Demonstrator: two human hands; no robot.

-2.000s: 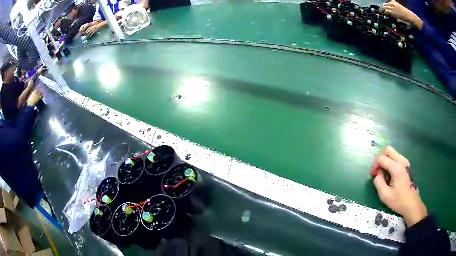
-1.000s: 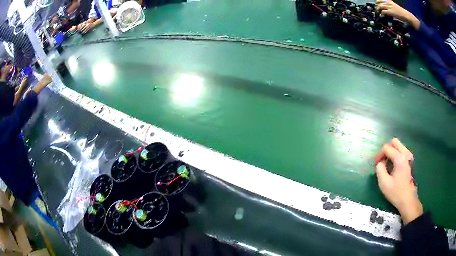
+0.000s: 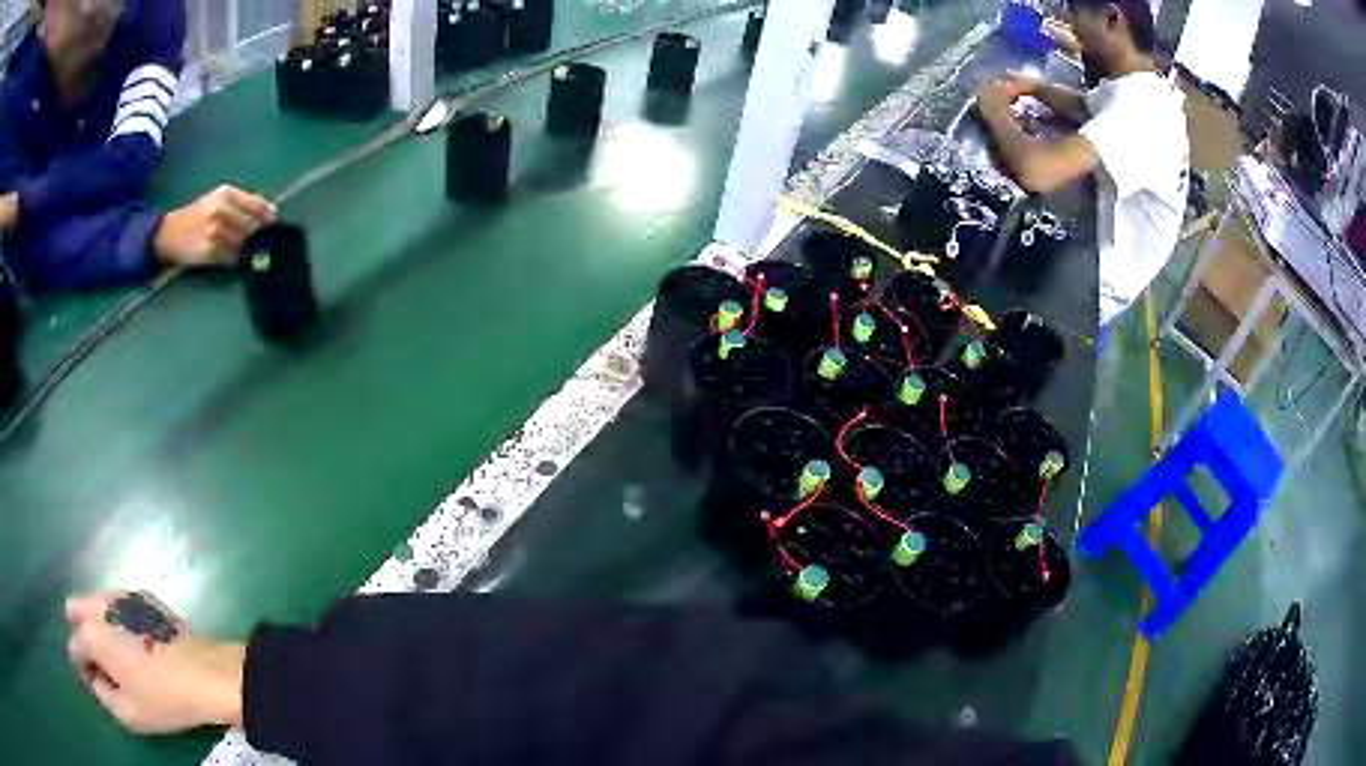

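Note:
My right hand [image 3: 158, 666] is at the lower left over the green belt, its fingers curled. A small dark patch shows at its back; whether it holds anything cannot be told. Its black sleeve crosses the bottom of the view. My left hand is not in view. Many black open-topped housings [image 3: 779, 454] stand grouped on the dark side bench, with red leads and small green-yellow pieces at their tops. A yellow cord [image 3: 854, 228] lies at the group's far side.
A person opposite has a hand at a black housing [image 3: 279, 285] on the belt [image 3: 450, 299]. More housings stand farther along. A white post [image 3: 772, 127] rises beside the stained metal edge [image 3: 524, 449]. Another person in white [image 3: 1146, 172] works beyond the group. A blue stool [image 3: 1198, 501] stands right.
The view has swung right. My right hand now shows at the lower left instead of the right. The earlier small group of housings has left view, and a larger group shows.

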